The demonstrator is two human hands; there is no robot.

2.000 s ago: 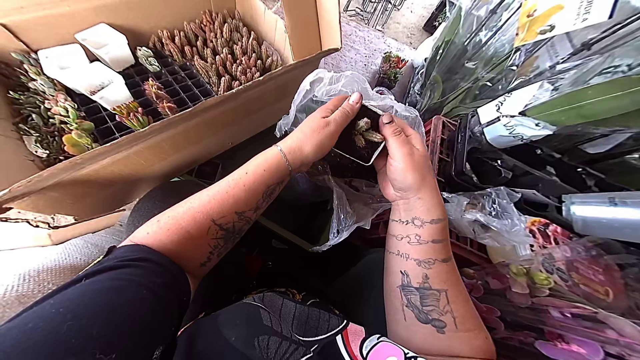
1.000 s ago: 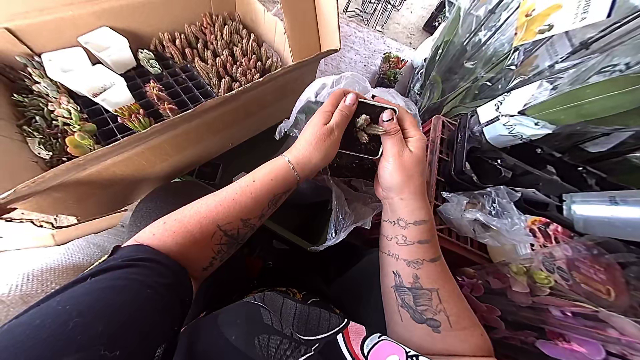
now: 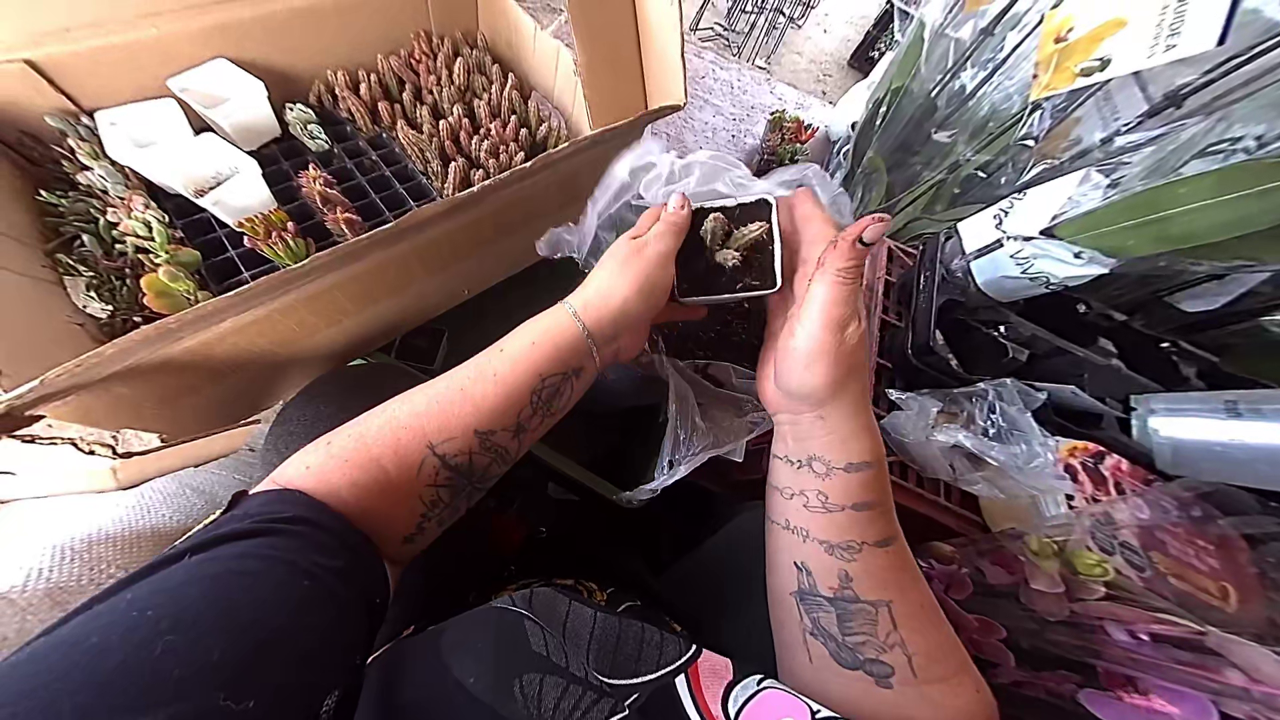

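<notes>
My left hand grips a small square white plastic pot by its left side, thumb on the rim. Dark soil fills the pot, and a small cactus cutting with a few pale stems stands in it. Against the pot's right side rests my right hand, its palm turned inward and its thumb raised off the rim. Beneath both hands a clear plastic bag lies bunched, with dark soil visible in it below the pot.
At the left, a cardboard box holds a black cell tray, several white pots and many succulents. Plants in clear wrap stand at the right by a red plastic crate. Wrapped pink flowers lie at lower right.
My right thumb and fingers, earlier at the cutting and the rim, have lifted and straightened. The pot's top and the cutting now show more fully.
</notes>
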